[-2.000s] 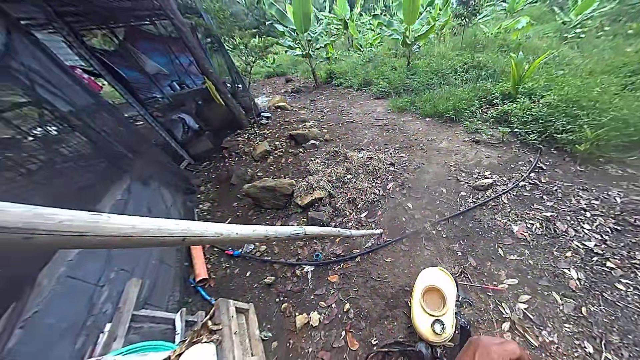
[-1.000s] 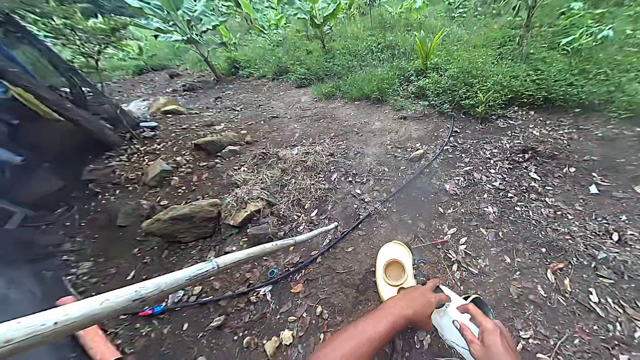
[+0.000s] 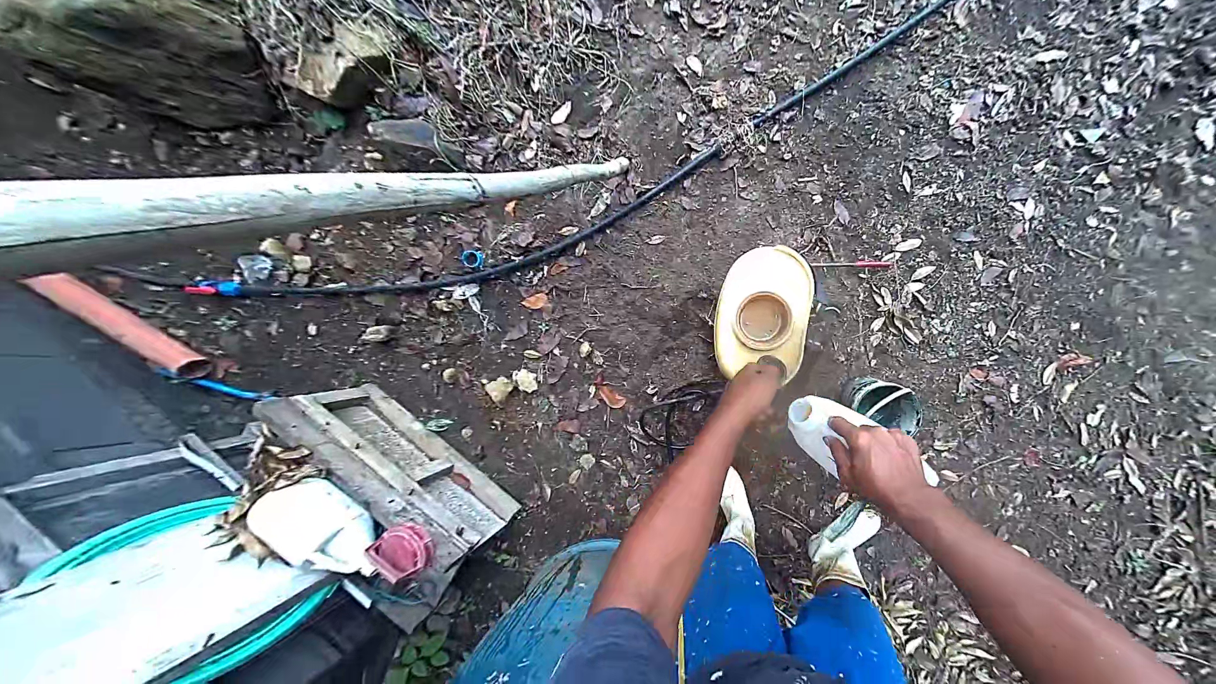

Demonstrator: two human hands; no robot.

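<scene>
A pale yellow plastic tank (image 3: 768, 275) with a wide round opening, brownish inside, stands on the soil in front of me. My left hand (image 3: 756, 385) is at its near end, over a small dark round part; whether the fingers grip it I cannot tell. My right hand (image 3: 879, 461) holds a white plastic container (image 3: 815, 427), tilted, its open mouth towards the tank. Just beyond that hand a dark bucket (image 3: 888, 404) lies partly hidden behind the container. A thin red-ended rod (image 3: 855, 264) sticks out from the tank's far right side.
A black hose (image 3: 589, 233) crosses the ground, below a pale wooden pole (image 3: 380, 195). Left are an orange pipe (image 3: 123, 323), a wooden pallet piece (image 3: 408, 465) and a coiled green hose (image 3: 133, 537). A blue barrel (image 3: 546, 608) stands by my legs; rocks (image 3: 342, 66) lie beyond.
My left hand has moved from beside the white container to the near end of the yellow tank. The right hand still has the container. The view has tipped down.
</scene>
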